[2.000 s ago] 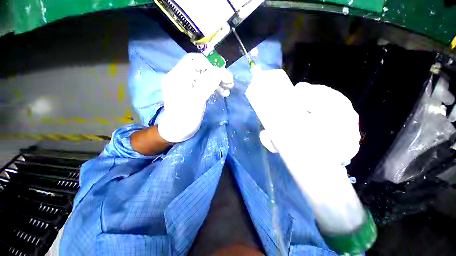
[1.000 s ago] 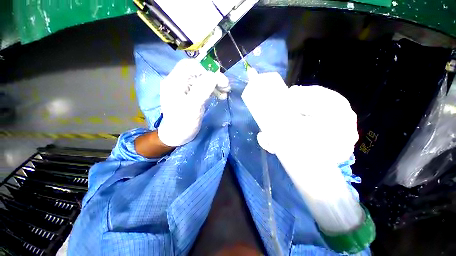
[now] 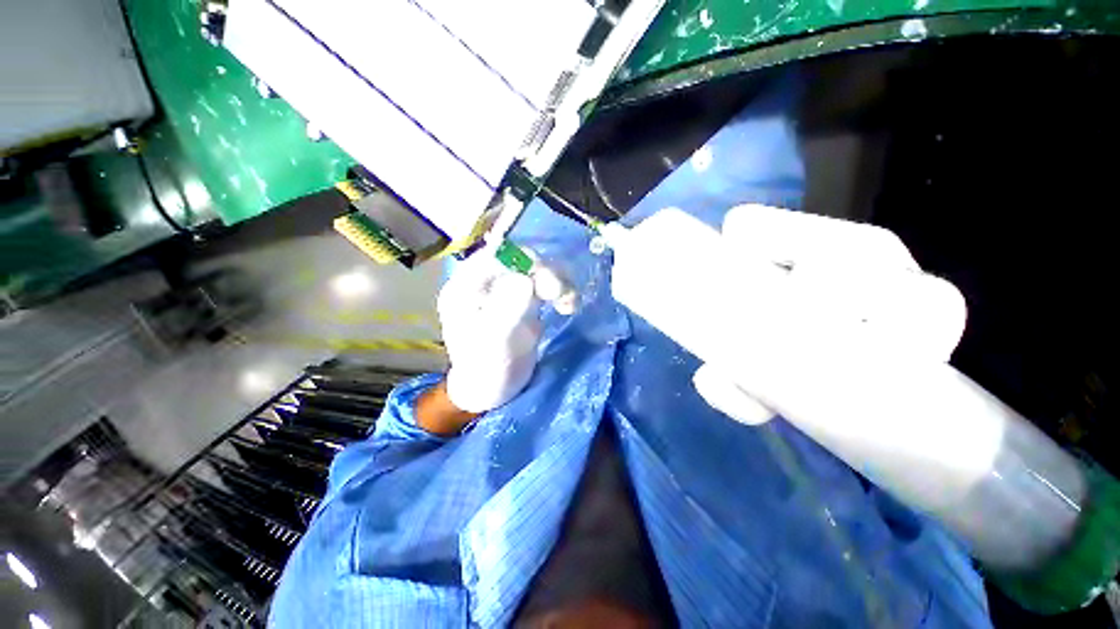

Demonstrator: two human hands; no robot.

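Note:
My left hand (image 3: 491,322), in a white glove, is closed at the near corner of the circuit board (image 3: 590,105), beside the small green tab (image 3: 513,257). Its fingertips are washed out by glare. My right hand (image 3: 847,289), also gloved, holds the thick white glue dispenser (image 3: 970,461) with its green end cap (image 3: 1062,553) toward the lower right. The thin nozzle points up and left, its tip at the board edge close to the tab. Wide pale bars (image 3: 405,92) cover the board.
The green mat (image 3: 233,135) is spotted with white glue. A pale flat object (image 3: 74,74) lies at the far left. A black slotted rack (image 3: 289,449) stands at lower left. A clear hose hangs below the dispenser. A dark area lies at right.
The view has turned and shifted, so more of the board and mat shows. The dispenser now lies flatter, its cap farther right. The nozzle tip is closer to the tab.

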